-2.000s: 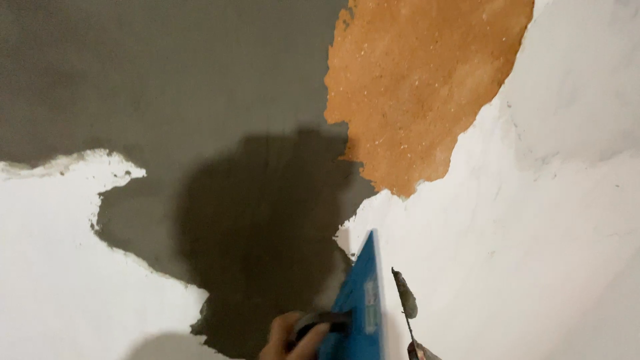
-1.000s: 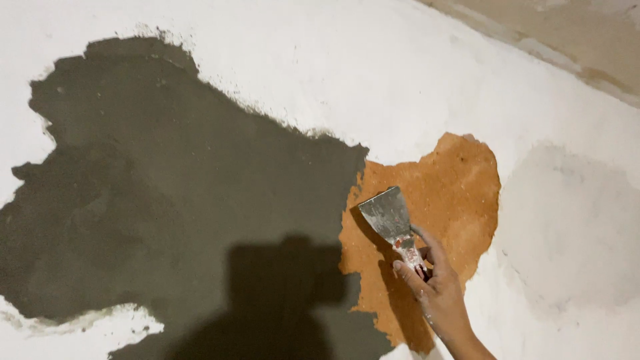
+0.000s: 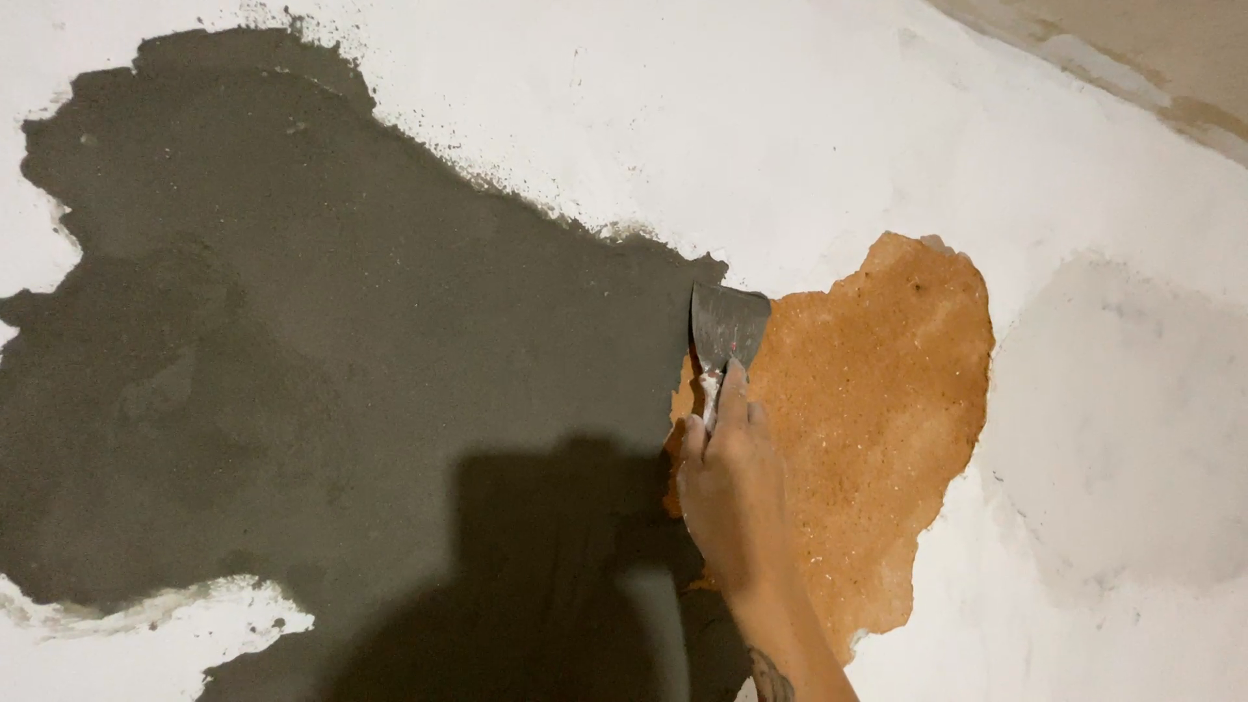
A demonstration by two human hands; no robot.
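Note:
In the head view my right hand [image 3: 736,478] grips the handle of a putty knife [image 3: 731,322], with one finger stretched towards the blade. The blade points up and lies at the boundary between a dark grey plaster patch [image 3: 390,341] and a bare orange-brown patch [image 3: 868,390] of the wall, near the white wall surface above. A narrow strip of orange shows left of the handle. My left hand is out of view.
White wall surface [image 3: 780,146] surrounds both patches. A pale grey smoothed area [image 3: 1141,419] lies to the right. A beige surface [image 3: 1150,49] meets the wall at the top right. A dark shadow [image 3: 546,585] falls over the lower grey plaster.
My right hand with the putty knife has moved left and up from the orange patch to the grey plaster's edge. The blue float and the hand on it, seen earlier, are out of view.

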